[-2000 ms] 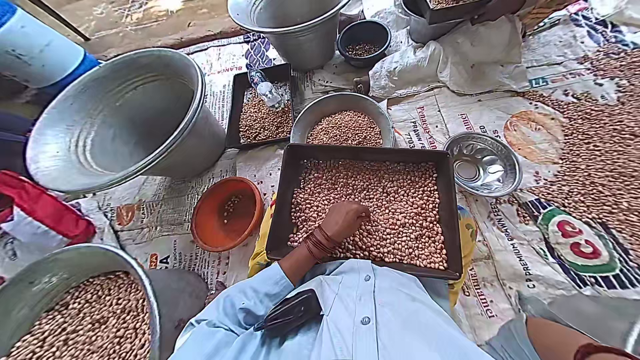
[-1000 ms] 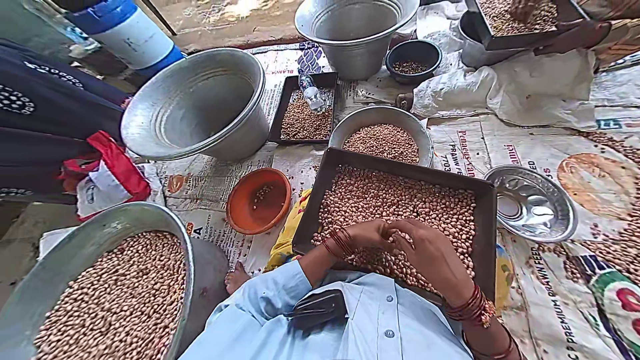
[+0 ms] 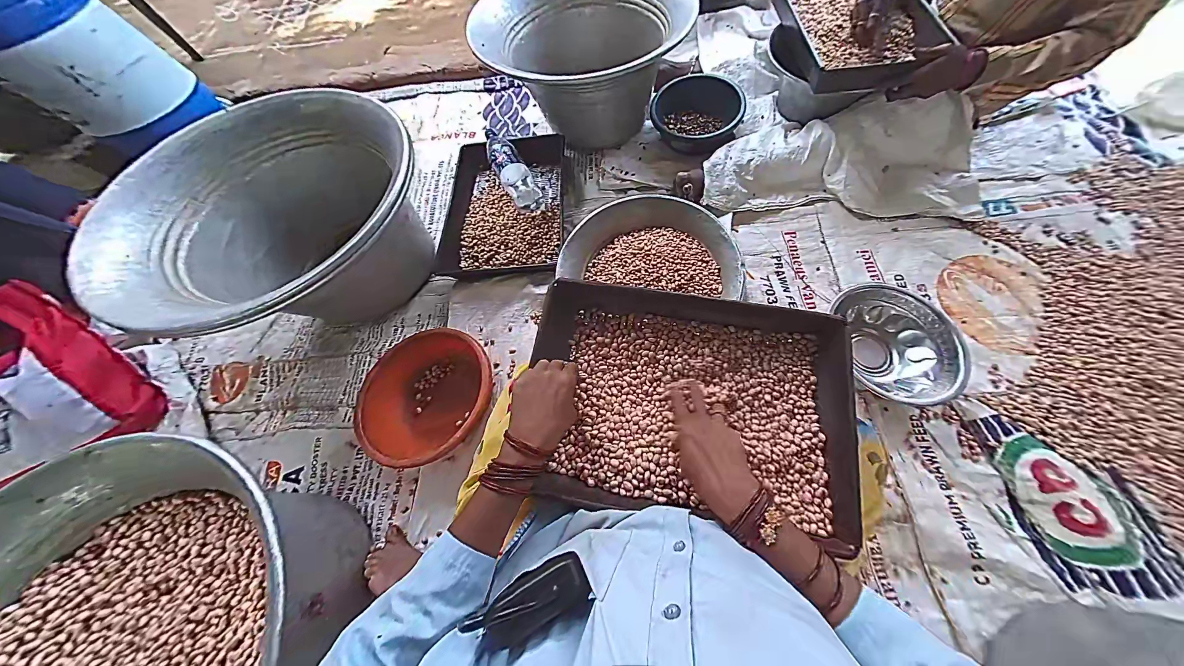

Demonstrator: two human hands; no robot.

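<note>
A dark rectangular tray (image 3: 844,416) rests at my lap, full of pinkish-brown kernels (image 3: 638,370) that look like shelled peanuts. The closed fist of my left hand (image 3: 544,405) is at the tray's left wall, its fingers curled over the rim. My right hand (image 3: 708,449) lies palm down on the kernels right of the middle, fingers apart; whether a kernel is under the fingertips is hidden. Left of the tray sits an orange bowl (image 3: 421,398) with a few pieces in it. A metal basin (image 3: 573,245) of kernels stands just beyond the tray's far edge.
A shiny metal bowl (image 3: 902,344) sits right, beside spread kernels (image 3: 1110,361). At left are a large pot (image 3: 370,268) and a kernel-filled vessel (image 3: 319,555). Beyond are a smaller tray (image 3: 449,222) with a bottle (image 3: 513,171), another pot (image 3: 592,102), and a person's hand (image 3: 939,74) at another tray.
My hands were together over the tray one second ago. Now they are apart: the left has moved to the left rim, the right rests on the kernels. The view has shifted.
</note>
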